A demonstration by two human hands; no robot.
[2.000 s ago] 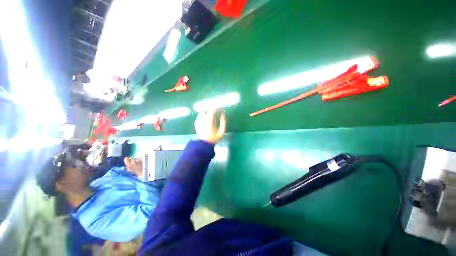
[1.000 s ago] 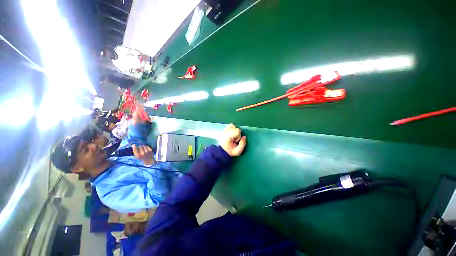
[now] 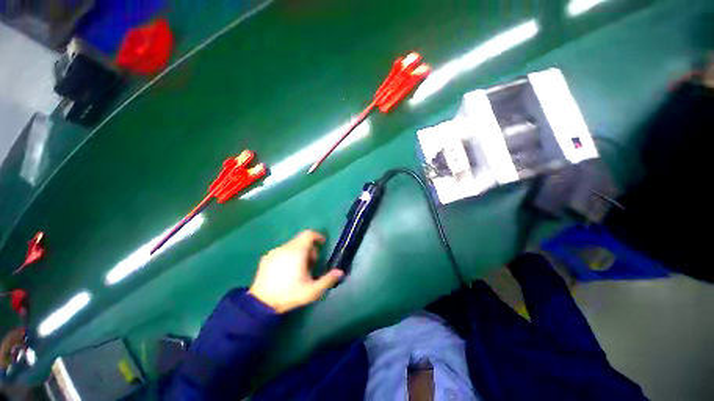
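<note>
My left hand (image 3: 291,272) reaches in from the lower left in a dark blue sleeve, palm down with thumb and fingers apart. Its thumb tip is at the front end of the black electric screwdriver (image 3: 356,227), touching or nearly touching it; the hand is not closed around it. The screwdriver lies on the green bench, its cord running from the rear. Two red forked clamps with red leads lie beyond, one at centre top (image 3: 398,83) and one left of it (image 3: 233,178). My right hand is not in view.
A white screw feeder (image 3: 501,135) stands right of the screwdriver. Dark clothing (image 3: 665,180) is at the right edge. More red clamps (image 3: 33,251) lie far left. A grey box (image 3: 98,374) is at lower left. A red piece (image 3: 146,47) and a dark block (image 3: 88,82) are at upper left.
The view has swung right, bringing the whole feeder in. My left hand, earlier curled and away from the screwdriver, is now spread beside its front end.
</note>
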